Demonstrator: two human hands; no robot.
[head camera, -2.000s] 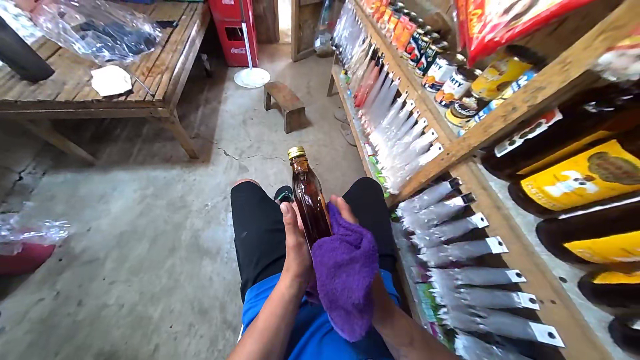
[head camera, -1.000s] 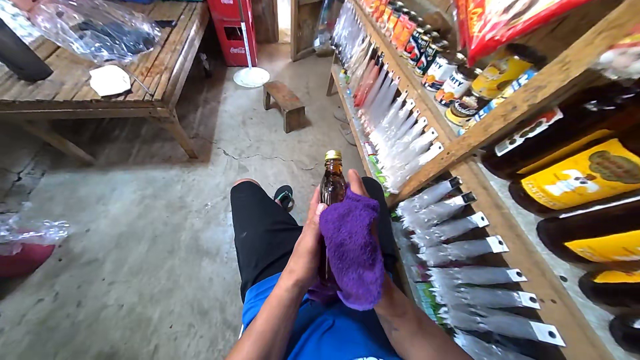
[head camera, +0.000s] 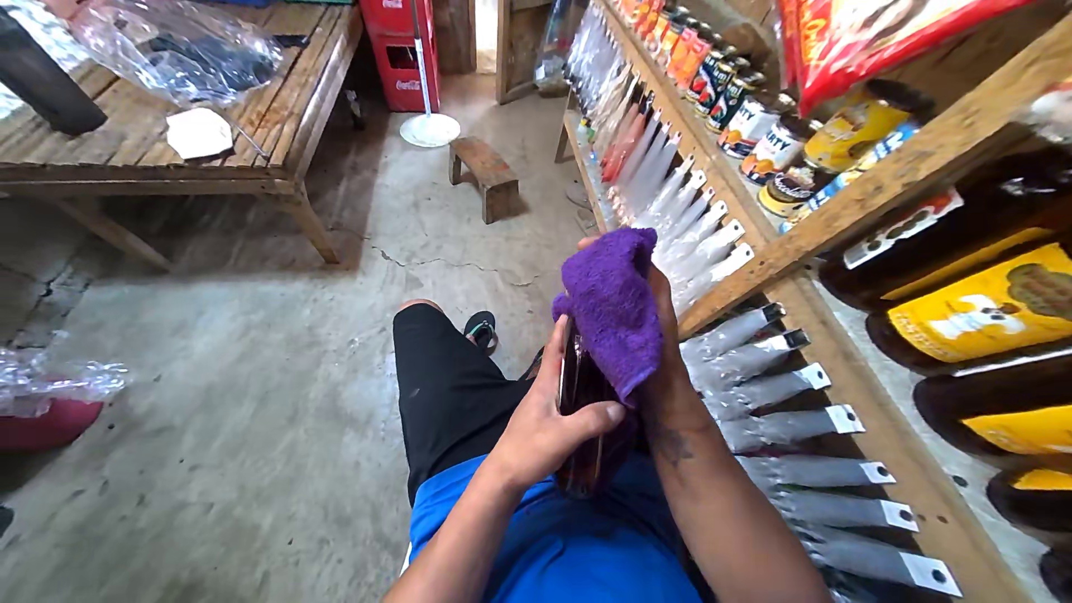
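Observation:
A dark brown glass bottle (head camera: 584, 456) is held over my lap, its lower end toward my blue shirt. My left hand (head camera: 544, 419) grips the body of the bottle, thumb across its front. A purple terry cloth (head camera: 615, 310) covers the upper part of the bottle, so its neck and cap are hidden. My right hand (head camera: 663, 360) holds the cloth against the bottle from the right, most of its fingers hidden behind the cloth.
On the right, a wooden shelf (head camera: 879, 197) bears cans (head camera: 775, 146) and large yellow-labelled bottles (head camera: 988, 306), with packed plastic pouches (head camera: 779, 389) hanging below. A small wooden stool (head camera: 486, 172), a slatted table (head camera: 293, 126) and a red crate (head camera: 408, 75) stand ahead and left.
The purple cloth has moved up from the bottle's body over its upper end, covering the gold cap that showed before. My right hand has moved up with it.

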